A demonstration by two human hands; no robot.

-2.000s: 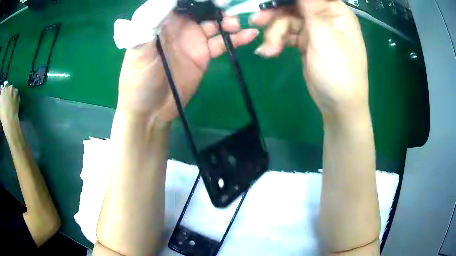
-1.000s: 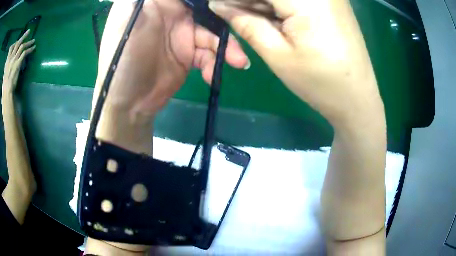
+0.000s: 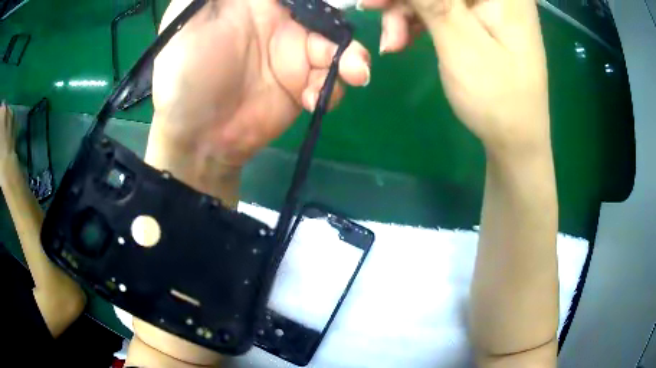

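A black phone middle frame (image 3: pixel 172 244) is held up close to the camera, its solid panel with round holes toward the lower left. My left hand (image 3: pixel 230 79) holds it at its narrow bar, with fingertips around the bar's right corner. My right hand (image 3: pixel 460 43) is just right of the bar, partly cut off by the top edge; whether it holds anything cannot be seen. A second frame (image 3: pixel 352 266) lies on the white cloth (image 3: pixel 417 287) below, partly hidden by the held frame.
More frames lie on the glossy green bench (image 3: pixel 410 129) at the upper left. Another frame (image 3: pixel 39 151) is near another person's arm (image 3: pixel 36 244) at the left edge. A grey machine housing (image 3: pixel 618 287) stands at the right.
The held frame has swung and come closer, its panel now further left and tilted. My right hand has moved up and away from the bar. The other person's arm has shifted left.
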